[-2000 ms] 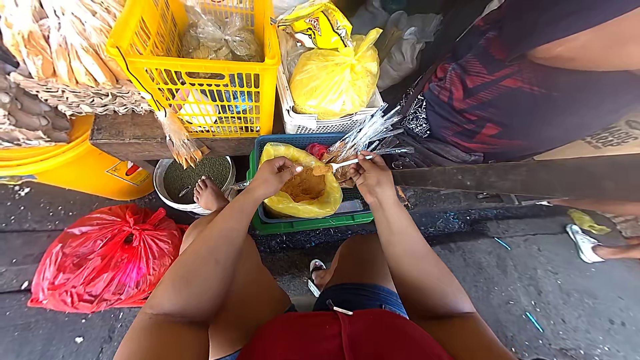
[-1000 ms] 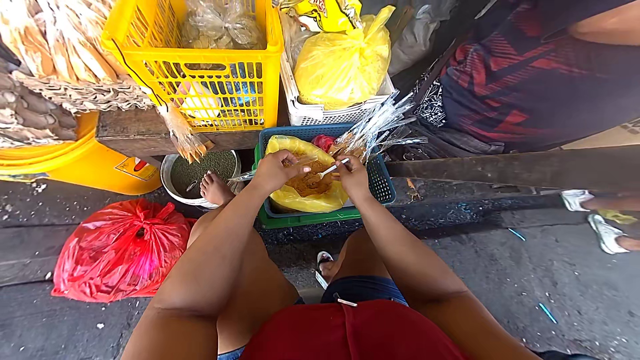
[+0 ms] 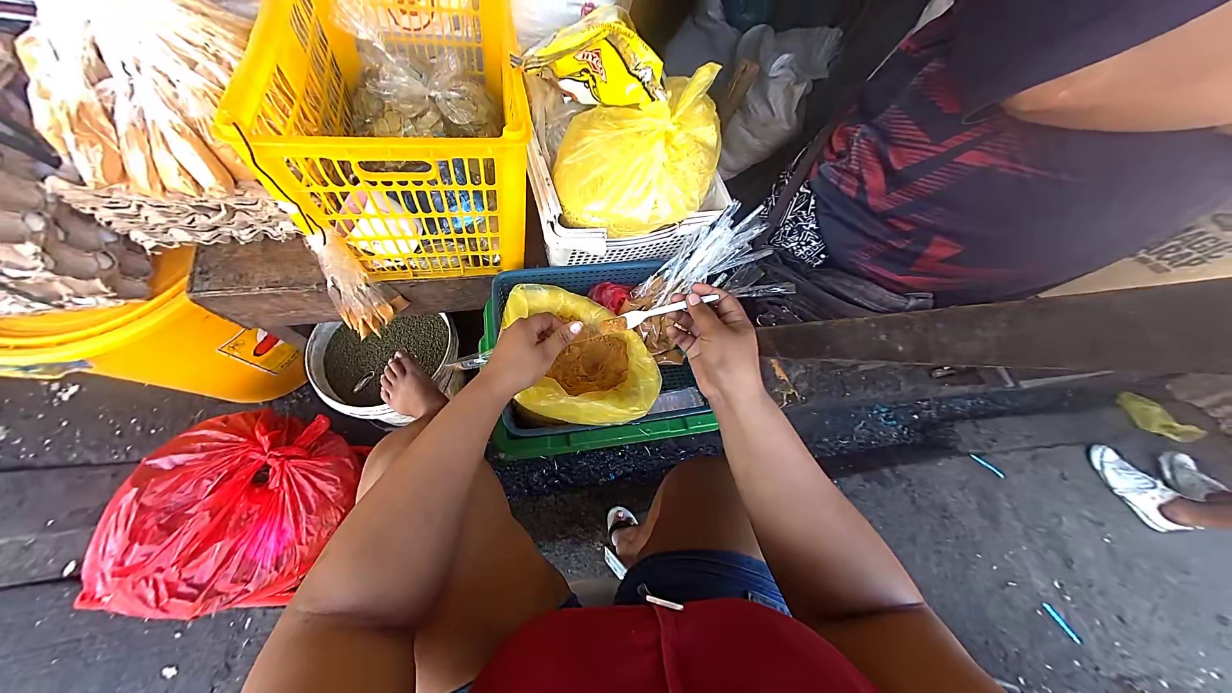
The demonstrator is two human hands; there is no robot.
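My right hand (image 3: 714, 337) grips the handle of a white plastic spoon (image 3: 664, 310), whose bowl end carries orange-brown powder. Beneath the spoon, an open yellow plastic bag (image 3: 630, 399) holds more of this powder (image 3: 589, 366). My left hand (image 3: 531, 351) is over the bag's left side, with thumb and fingertips close together near the spoon's bowl end; whether they pinch a small clear bag cannot be told. The bag sits in a blue plastic basket (image 3: 549, 279) on a green one (image 3: 597, 438). Small clear plastic packets (image 3: 707, 255) lie right of it, beside something red (image 3: 608, 295).
Behind stand a yellow crate (image 3: 414, 207) and a white basket (image 3: 616, 248) with a tied yellow bag (image 3: 637, 159). At left are a pail of green beans (image 3: 385, 351) and a tied red bag (image 3: 226, 510). A person (image 3: 962, 192) is close at the right.
The spoon, earlier down in the powder in the yellow bag, is now raised above it with powder on its bowl end. My right hand has risen with it.
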